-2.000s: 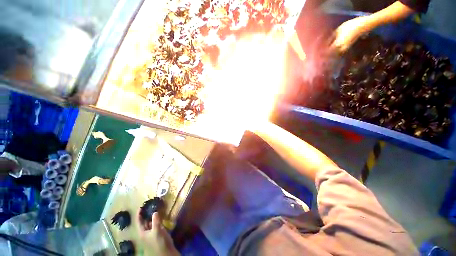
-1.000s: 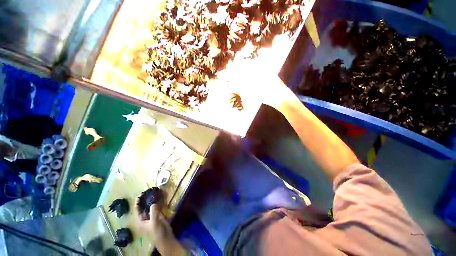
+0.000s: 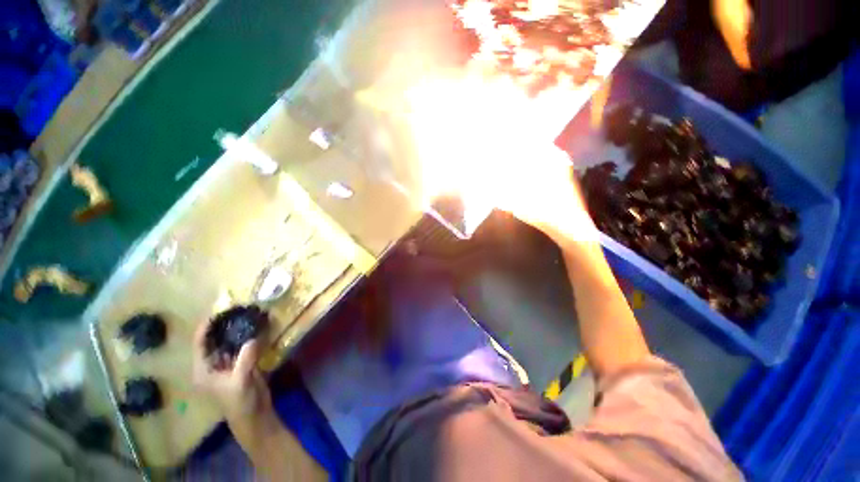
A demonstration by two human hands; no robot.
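My left hand [image 3: 234, 377] holds a black spiky hair piece [image 3: 236, 331] with its hollow side up, over the tan work mat [image 3: 217, 247]. The white glue dish [image 3: 274, 283] lies just beyond it. Two more black hair pieces stand left of my hand, one farther back [image 3: 144, 332] and one nearer [image 3: 142, 396]. My right hand [image 3: 542, 193] is at the near corner of the parts tray [image 3: 464, 224]. Lamp glare washes out its fingers, so I cannot tell whether it holds anything. Small parts heap the tray behind the glare.
A blue crate [image 3: 693, 273] of dark small parts stands at the right. The green conveyor belt [image 3: 212, 71] runs beyond the bench with two tan curved figure limbs [image 3: 91, 194] on it. Small white pieces [image 3: 339, 190] lie right of the mat. Another person's forearm [image 3: 733, 28] shows at top right.
The view has swung left and closer to the mat. My left hand still holds the hair piece. My right hand stays at the tray corner; the dark piece seen there earlier is lost in glare.
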